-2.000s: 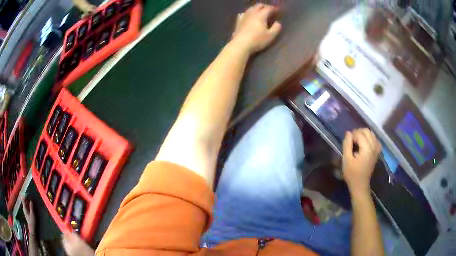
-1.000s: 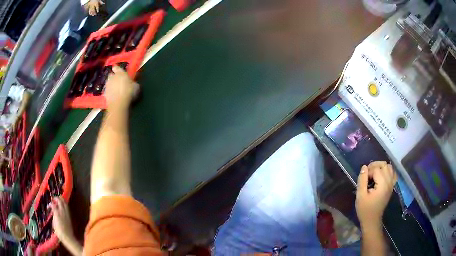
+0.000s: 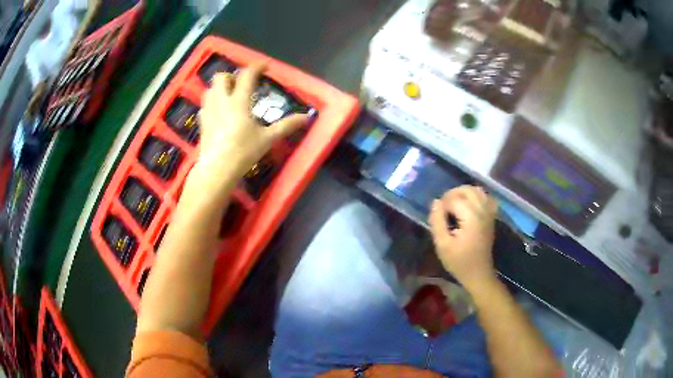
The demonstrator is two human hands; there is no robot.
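A red-orange phone tray (image 3: 336,111) lies in front of me, left of the machine, with dark closed flip phones in its pockets. My left hand (image 3: 240,111) is over its far right part, thumb and fingers around a dark flip phone (image 3: 271,105) with a pale label. The phone is at its pocket; how far it is raised cannot be told. My forearm hides part of the tray. My right hand (image 3: 466,225) is loosely curled by the machine's lower front, with nothing visible in it.
The white test machine (image 3: 435,129) stands right, with yellow and green buttons and a display (image 3: 550,177). A smartphone (image 3: 402,168) and a spanner (image 3: 530,247) lie below its front. Another phone tray (image 3: 92,66) is at far left; one more (image 3: 55,343) is at lower left.
My left hand first reached to a tray at the far left; that hand and a phone tray are now close in front, beside the machine. My right hand stays curled. The view has turned.
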